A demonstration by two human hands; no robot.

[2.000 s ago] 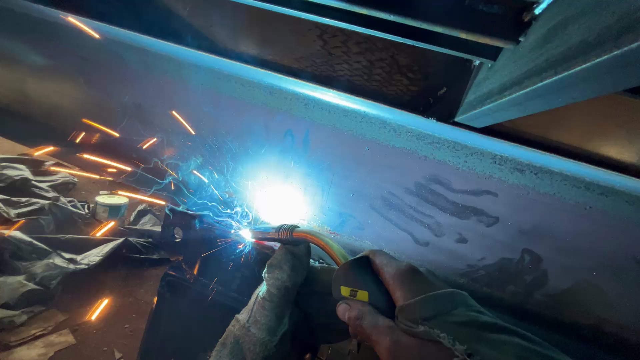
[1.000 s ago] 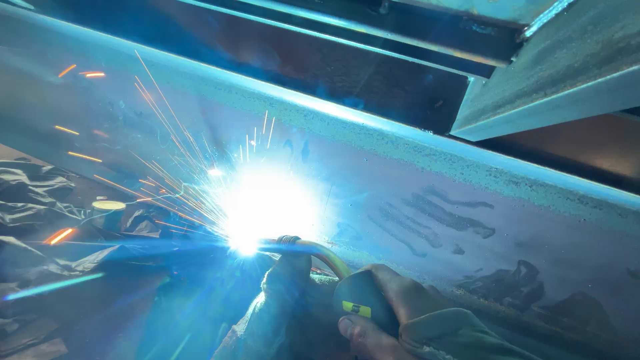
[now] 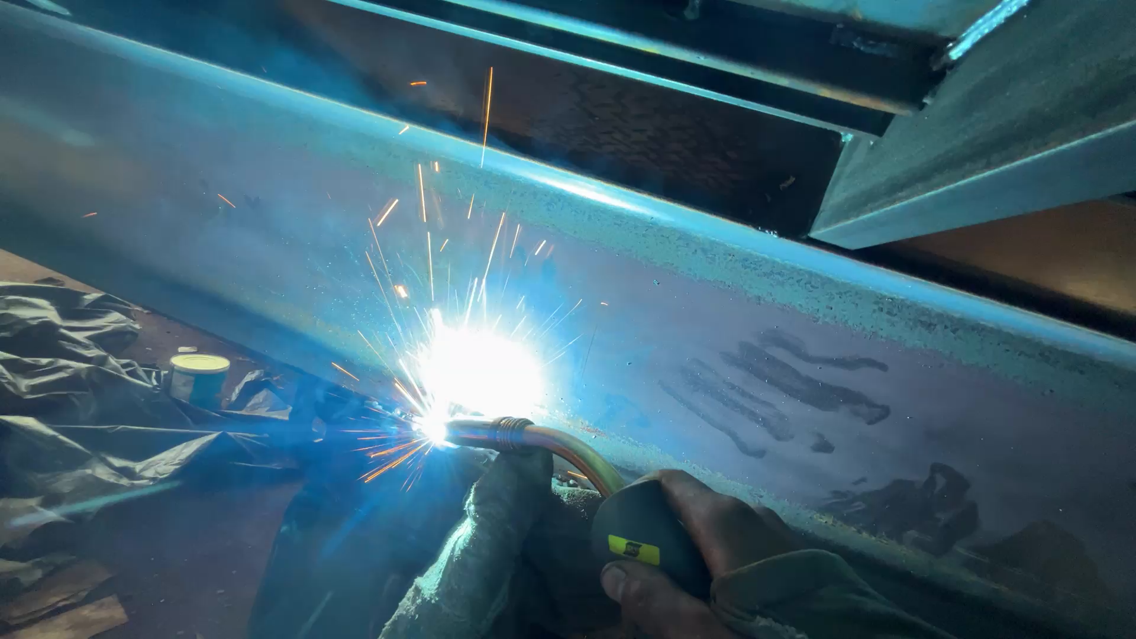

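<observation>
My right hand [image 3: 710, 541] is closed around the black handle of a MIG welding torch [image 3: 652, 532], whose curved metal neck points left. A bright arc burns at its tip, against the lower edge of a wide steel beam [image 3: 621, 328], and throws sparks. My left hand [image 3: 519, 479], in a dusty work glove, is under the neck near the nozzle and touches it; glare and shadow hide its fingers, so I cannot tell how they are bent. Dark smears mark the beam's face right of the arc.
A steel bracket or angled member [image 3: 976, 169] and parallel steel bars [image 3: 674, 53] lie beyond the beam at upper right. At left on the floor are crumpled plastic sheeting [image 3: 62, 355], a small lidded tub [image 3: 199, 377] and cardboard scraps [image 3: 71, 612].
The torch stays in my right hand with the arc lit throughout. Sparks that flew mostly left two seconds ago now also rise upward.
</observation>
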